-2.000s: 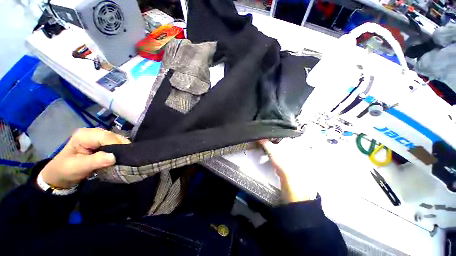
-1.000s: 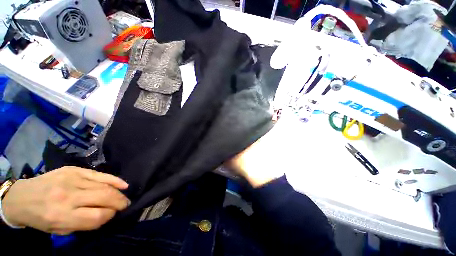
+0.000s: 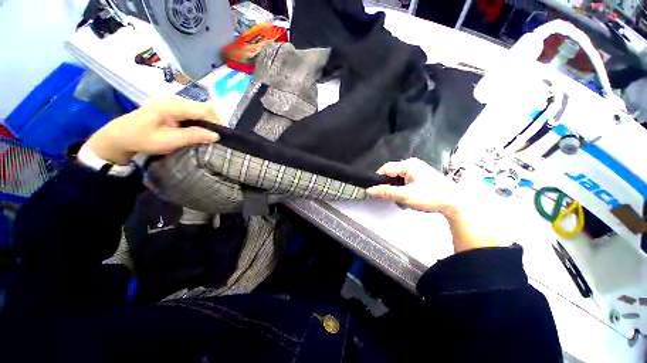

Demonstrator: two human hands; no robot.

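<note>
The plaid fabric (image 3: 284,177) with a black edge is stretched between my hands above the table's front edge. My left hand (image 3: 157,131) pinches its left end. My right hand (image 3: 415,186) pinches its right end, short of the needle area. Black fabric (image 3: 347,131) runs behind it towards the sewing machine (image 3: 603,156); its contact with the presser foot is unclear. A grey checked pocket flap (image 3: 289,104) lies on the garment at upper left. More plaid and black cloth hangs below my hands.
Black snips (image 3: 572,268) and scissors with green and yellow handles (image 3: 567,216) lie right of the needle. A red-orange box (image 3: 255,44) and a grey casing with a fan grille (image 3: 188,14) stand at upper left. A scale runs along the table's front edge (image 3: 362,241).
My left hand has moved up and right, and the folded plaid edge now faces up. My right hand, earlier partly behind the cloth, now grips the edge. The view has shifted.
</note>
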